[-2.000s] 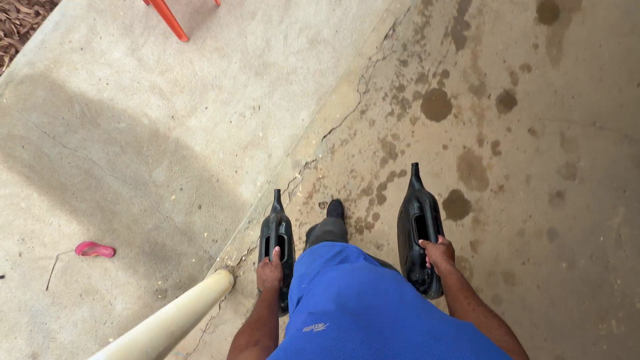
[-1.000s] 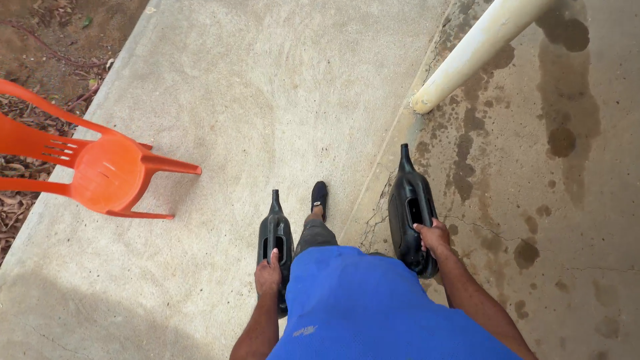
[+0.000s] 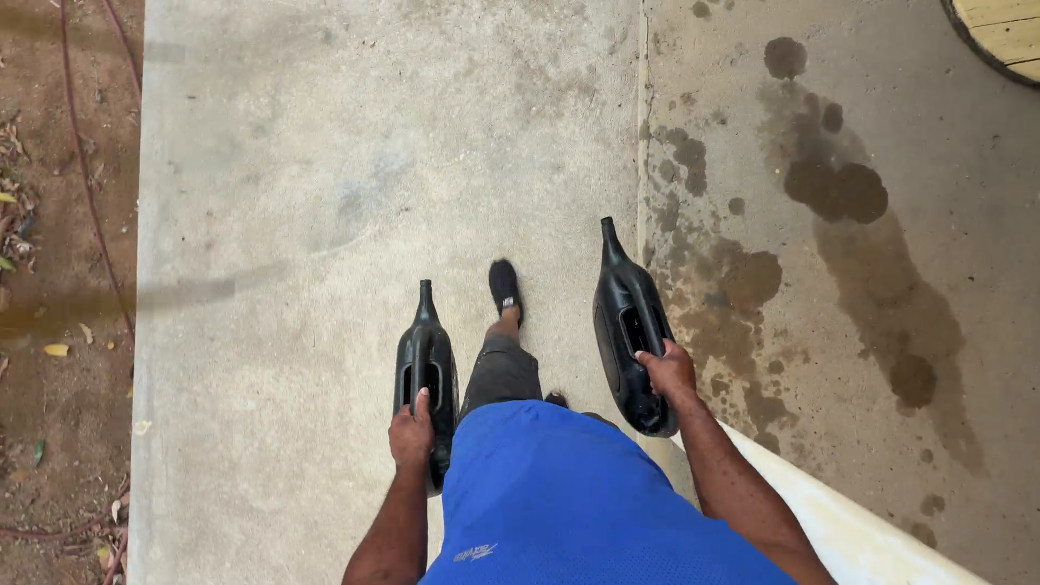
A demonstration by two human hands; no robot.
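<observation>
My left hand (image 3: 412,431) grips the handle of a black plastic jug with a long narrow spout (image 3: 426,349), carried at my left side with its spout pointing forward. On my right, another black plastic jug of the same kind (image 3: 624,325) hangs from my right hand (image 3: 668,372), which is closed around its handle. Both jugs are held clear of my legs. Whether they hold any liquid cannot be seen.
Beneath me is a pale concrete slab (image 3: 284,366), with dark wet stains (image 3: 837,191) on the right. Bare soil with a thin hose or cable (image 3: 81,154) borders it on the left. A white post (image 3: 845,520) stands at lower right, a round wooden top (image 3: 1003,32) at upper right.
I have walked on over the concrete with both jugs still in my hands. The orange plastic chair seen a second ago has left the view, and the post has passed to lower right.
</observation>
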